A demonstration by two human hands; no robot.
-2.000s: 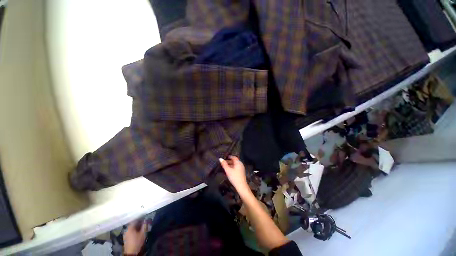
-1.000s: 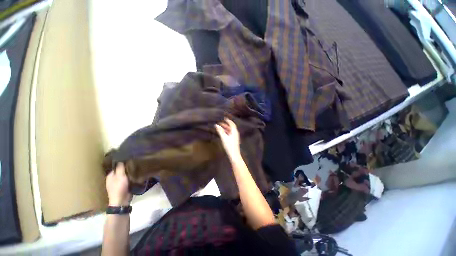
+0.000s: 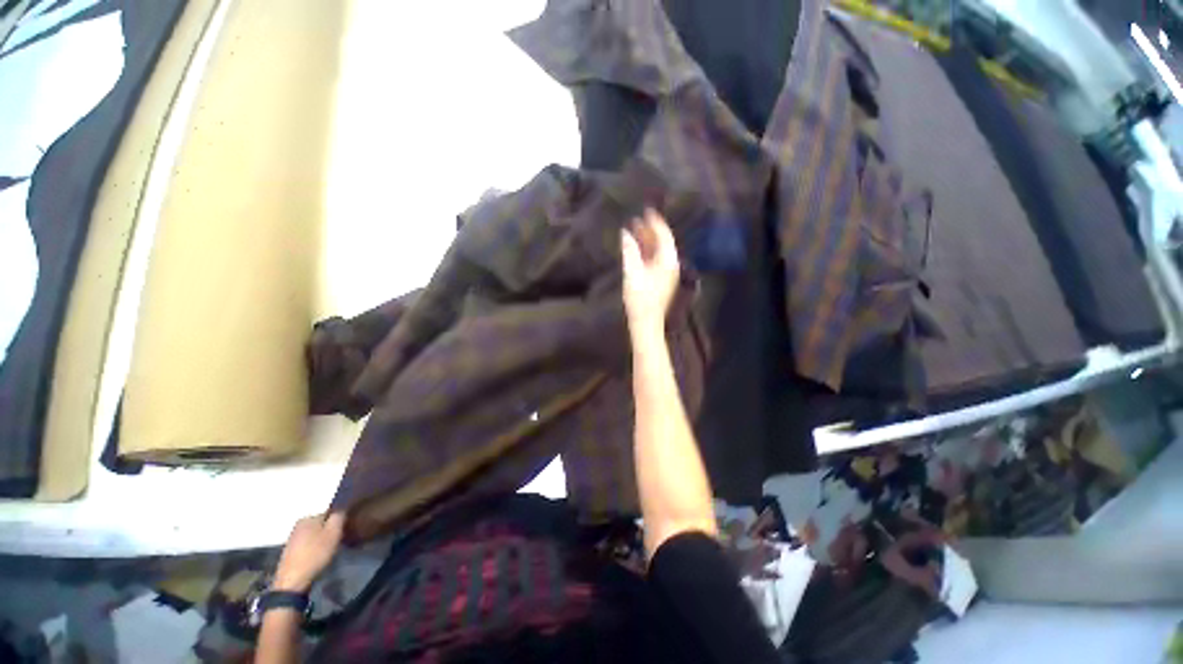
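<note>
A crumpled plaid jacket point(image 3: 493, 344), brown with a blue check, lies over the near edge of the table in front of me. My left hand point(image 3: 311, 542) grips its lower left edge beside the table's front edge. A mustard-brown strip shows along the fold near that hand. My right hand point(image 3: 651, 266) is over the upper right part of the jacket, fingers bent; whether it pinches cloth cannot be told. A second plaid garment point(image 3: 824, 221), with dark cloth beside it, lies just to the right.
A thick kraft paper roll point(image 3: 234, 247) lies left of the jacket on the white table point(image 3: 428, 130). Dark fabric layers point(image 3: 973, 221) lie on the right. Fabric and paper scraps point(image 3: 882, 519) cover the floor below the front edge.
My left hand has moved down and toward me, stretching the jacket's left part over the table edge. My right hand has moved up and right across the jacket. The view has shifted left.
</note>
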